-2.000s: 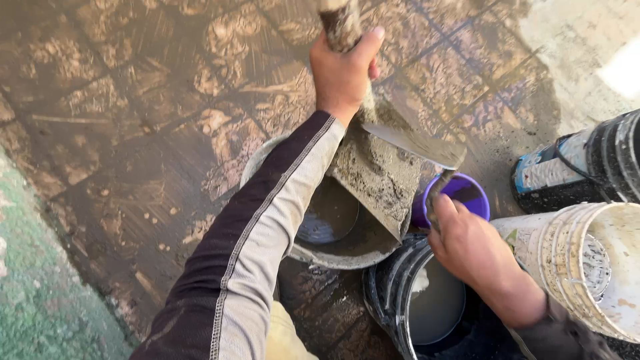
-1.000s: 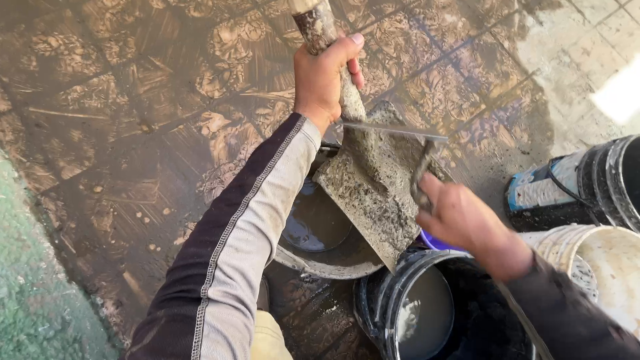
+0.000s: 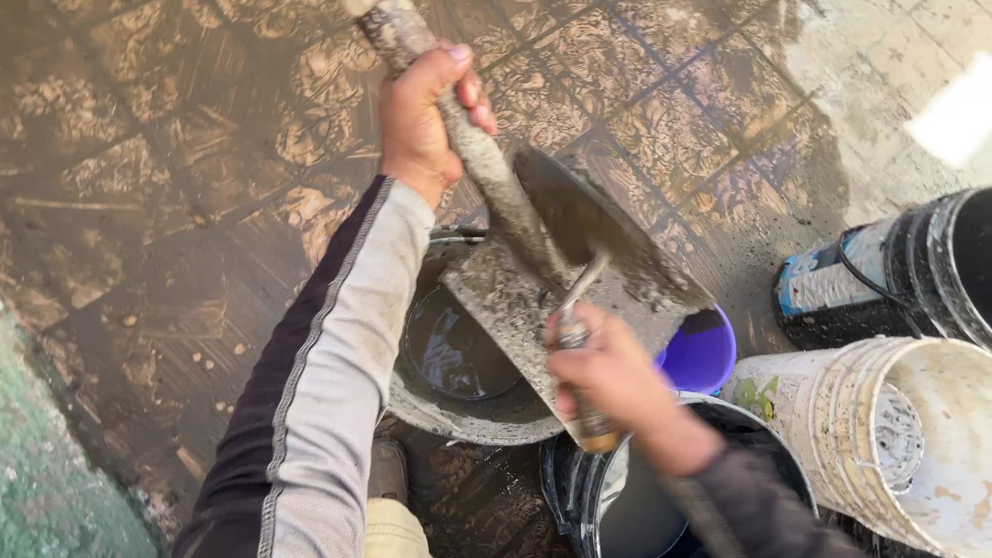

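Observation:
My left hand (image 3: 426,116) grips the mortar-crusted wooden handle of a shovel (image 3: 496,302), whose blade tilts over a bucket (image 3: 465,430) holding murky grey water. In my right hand (image 3: 608,372), blurred by motion, is the handle of a mason's trowel (image 3: 597,209). The trowel's blade lies along the upper right side of the shovel blade, close to the shovel's handle; whether the two touch is hard to tell. Wet grey mortar coats the shovel blade. Partly hidden behind it is a purple container (image 3: 701,349).
A black bucket of cloudy water (image 3: 643,504) stands below my right hand. At the right are a white bucket (image 3: 845,418) with a round object inside and a black bucket (image 3: 891,271). Wet patterned tiles (image 3: 194,194) cover the floor; a green surface (image 3: 54,465) lies at lower left.
The trowel has swung from lying across the shovel's handle to the upper right side of its blade. Two seconds ago the shovel blade sat lower and more of the purple container showed.

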